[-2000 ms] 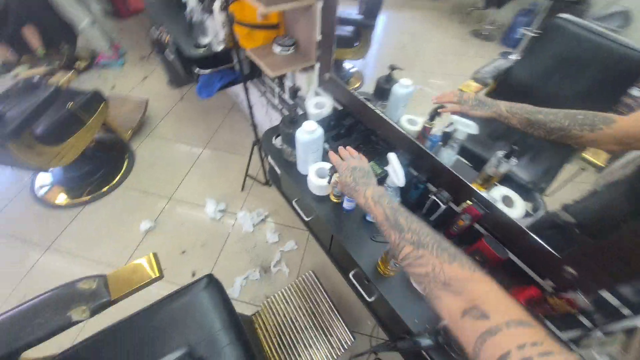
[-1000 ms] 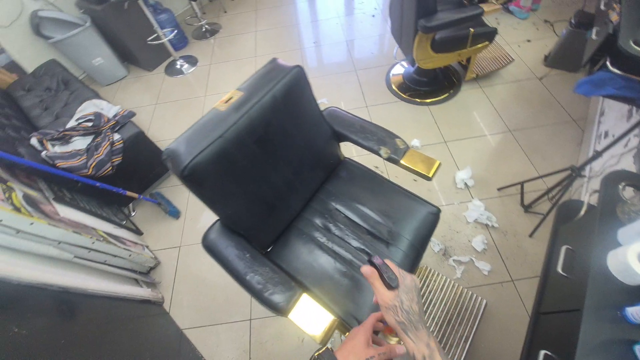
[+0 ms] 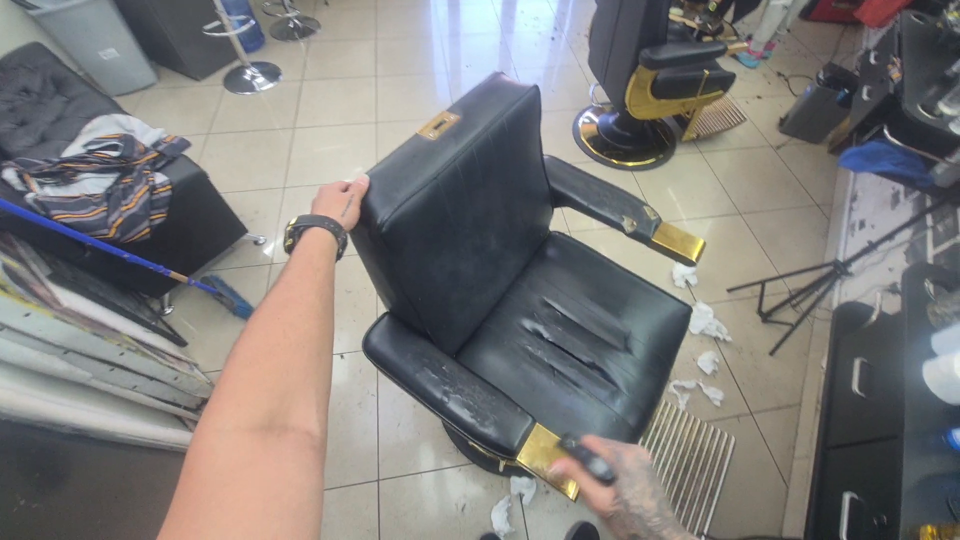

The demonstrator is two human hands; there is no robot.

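Note:
A black leather barber chair (image 3: 472, 202) with a worn, split seat (image 3: 577, 337) stands in the middle. My left hand (image 3: 343, 202), a dark watch at its wrist, holds the upper side edge of the backrest. My right hand (image 3: 619, 480) grips a small black-topped object (image 3: 589, 459), perhaps a spray bottle, above the gold front end of the near armrest (image 3: 544, 450); most of that object is hidden by the fingers. The far armrest (image 3: 600, 199) has peeling leather by its gold tip. A ribbed metal footrest (image 3: 690, 457) juts out beyond the seat.
Crumpled white tissues (image 3: 706, 322) lie on the tiled floor. A black tripod (image 3: 840, 266) and a drawer cabinet (image 3: 859, 405) stand at right, a second barber chair (image 3: 637, 90) behind. At left are a tufted black seat (image 3: 45, 90) with striped cloth and a blue broom (image 3: 225, 295).
The view has swung from the counter to the chair. My left hand has moved from beside my right hand to the backrest. My right hand, reaching over the counter before, now holds the black-topped object.

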